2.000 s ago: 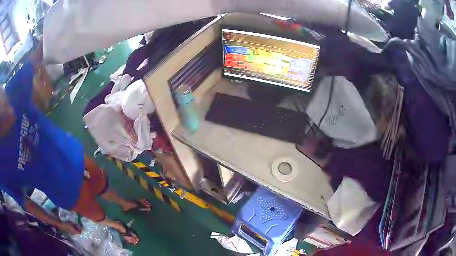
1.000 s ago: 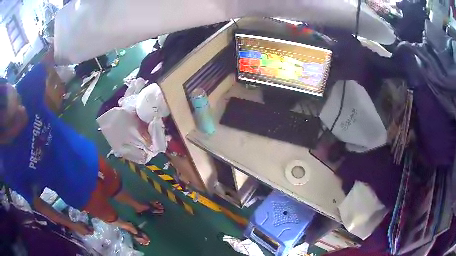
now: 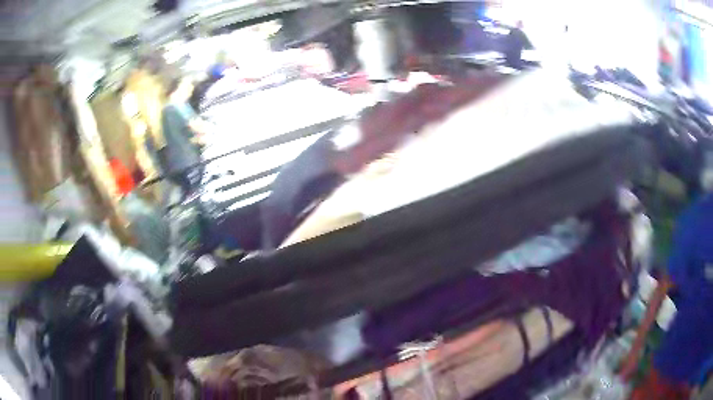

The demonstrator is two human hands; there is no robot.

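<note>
Neither of my hands is in view, and the picture is blurred by motion. Nearest in front of me, a long dark grey band runs from lower left to upper right. I cannot tell if it is a table's side or something lying along it. Behind it is a bright white surface, with dark red cloth along its far side. Below the band are purple fabric and a pale orange-tan bundle with dark straps.
A person in a blue shirt is at the right edge. Another person stands at the back left beside striped white tables. A yellow bar enters from the left edge. Crumpled brown material lies at the bottom.
The view has swung away from the desk, monitor and blue stool to a long table area. The blue-shirted person has shifted from the left side to the right edge.
</note>
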